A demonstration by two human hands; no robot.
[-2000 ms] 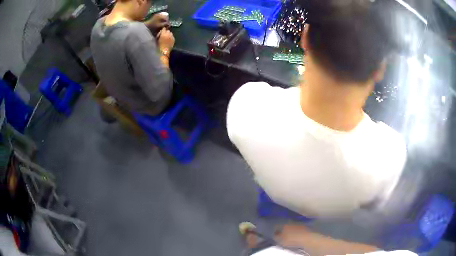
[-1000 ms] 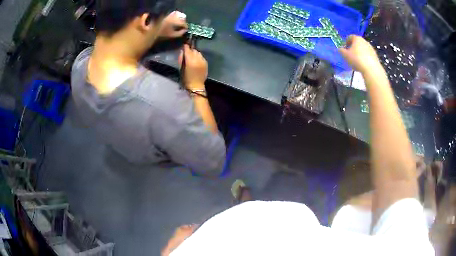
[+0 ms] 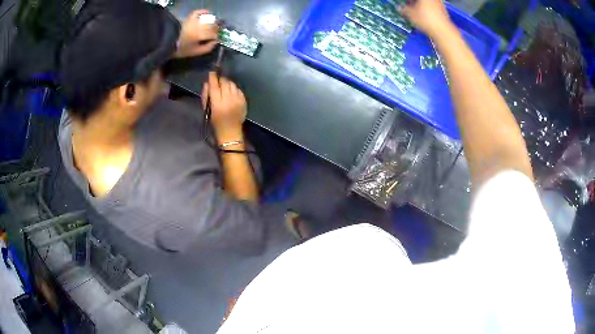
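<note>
My right hand (image 3: 427, 14) is at the top edge, at the end of my outstretched bare arm. Its fingers are bent down over green circuit board panels (image 3: 372, 44) in a blue tray (image 3: 424, 101); whether they grip one is hidden by blur. Several panels lie side by side in the tray, and a smaller green piece lies apart, right of them. My left hand is not in view; only a sliver of skin shows beside my white shirt at the bottom.
A seated person in grey holds a soldering iron (image 3: 220, 60) against a green panel (image 3: 240, 42) on the dark bench (image 3: 297, 107). A dark box with a metallic tray (image 3: 385, 163) stands at the bench edge. Crinkled clear plastic (image 3: 545, 72) lies right of the tray. Pale frames (image 3: 59, 228) stand lower left.
The view has swung left and nearer the bench. My right arm has come into view over the tray, and its hand has moved from the near panels to the far ones.
</note>
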